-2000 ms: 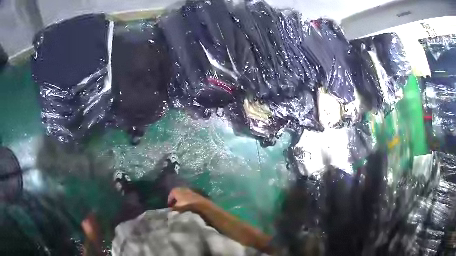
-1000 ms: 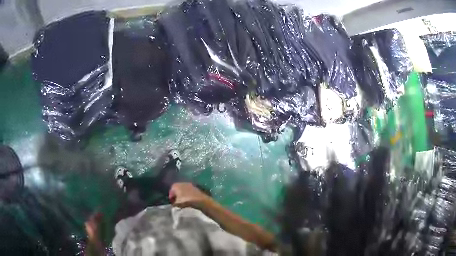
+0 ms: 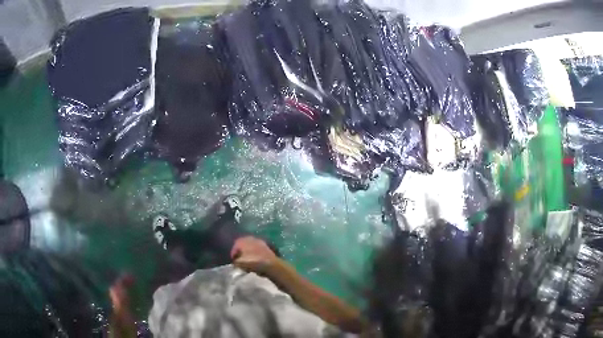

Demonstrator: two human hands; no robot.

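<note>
My right hand point(image 3: 252, 253) is low in the middle, in front of my patterned grey-white clothing, its fingers curled; nothing shows in it. My left hand point(image 3: 121, 290) is at the lower left, small and blurred; its fingers and any content cannot be made out. Ahead, a dark navy garment stack point(image 3: 106, 63) in clear wrap lies at the left, a pale strip down its right side. A dark bagged garment point(image 3: 188, 92) lies beside it. An overlapping garment row point(image 3: 344, 66) fans out to the right, with a small red detail near its lower edge. Neither hand touches these.
A white bagged item point(image 3: 433, 198) lies at the right, below a cream patch point(image 3: 440, 142). More wrapped bundles point(image 3: 562, 290) are at the lower right. A round dark stand base point(image 3: 12, 218) is at the left edge. A green floor point(image 3: 317, 231) and a pale wall surround them. Dark blurry strands cross the lower right.
The view has shifted slightly, so the bundles appear a little further right. Both hands keep nearly the same pose. No garment has visibly moved.
</note>
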